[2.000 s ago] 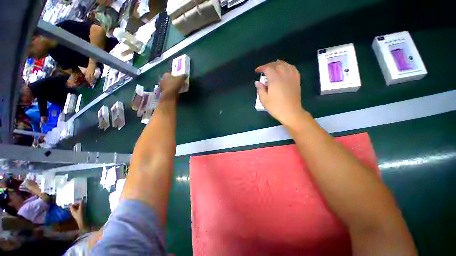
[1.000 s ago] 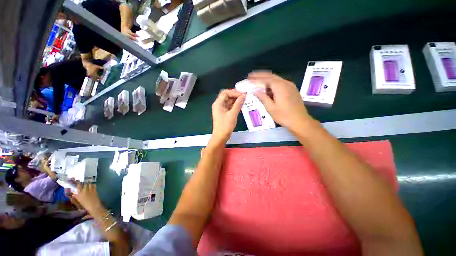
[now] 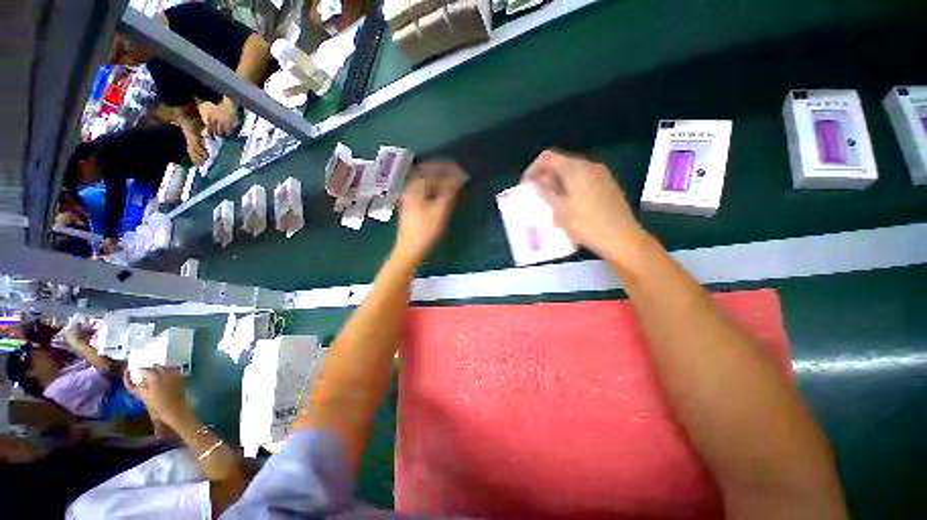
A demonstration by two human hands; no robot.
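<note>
A small white retail box (image 3: 536, 232) with a purple print is in my right hand (image 3: 582, 198), held by its upper end over the green belt beside the pale rail. My left hand (image 3: 431, 208) is blurred, away from that box and just right of a group of open boxes (image 3: 387, 173) with flaps sticking out. No box shows in my left hand, but the blur hides its fingertips. Closed boxes with purple pictures lie to the right on the belt, the nearest (image 3: 687, 168) beside my right hand.
The pink-red foam mat (image 3: 549, 406) lies under my forearms. The pale guide rail (image 3: 757, 255) crosses in front. More small boxes (image 3: 289, 206) stand at the left. A white bundled stack (image 3: 280, 391) and a neighbouring worker's arm (image 3: 188, 427) are at lower left. Brown bundles (image 3: 444, 28) lie across the line.
My left hand reached left to the belt boxes, came back to the box with my right hand, and has now moved off it leftwards. The closed boxes on the right have shifted rightwards since the last frame.
</note>
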